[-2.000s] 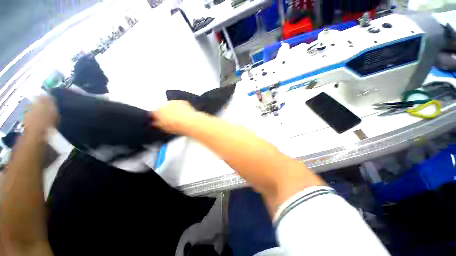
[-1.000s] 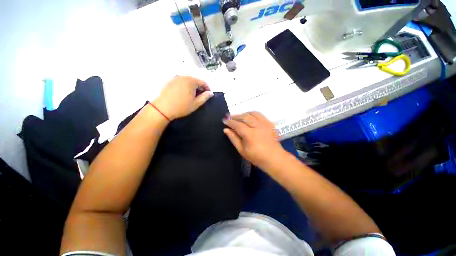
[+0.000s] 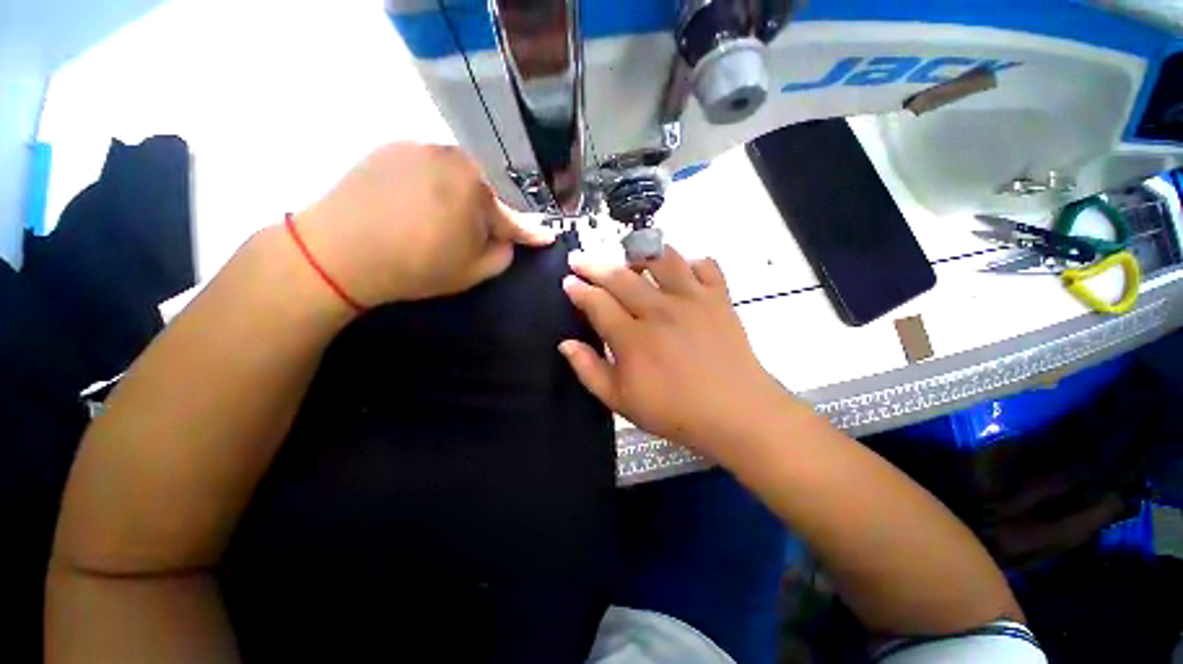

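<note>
The black fabric hangs from the needle area of the white sewing machine down over my lap. Its top edge lies at the presser foot. My left hand pinches the top left of the fabric close beside the foot, with its fingers curled. My right hand lies at the fabric's right edge, just below the round thread tension knob, fingers bent and fingertips on the cloth. The fabric edge under the foot is partly hidden by my fingers.
A black phone lies right of the needle, with a small brown patch near it. Scissors with green and yellow loops lie at the right end. More black cloth lies at left. A blue crate stands below the table's right edge.
The view has come closer to the machine. Both hands have moved the black fabric's top edge up to the presser foot. Earlier, my hands held cloth out at the left.
</note>
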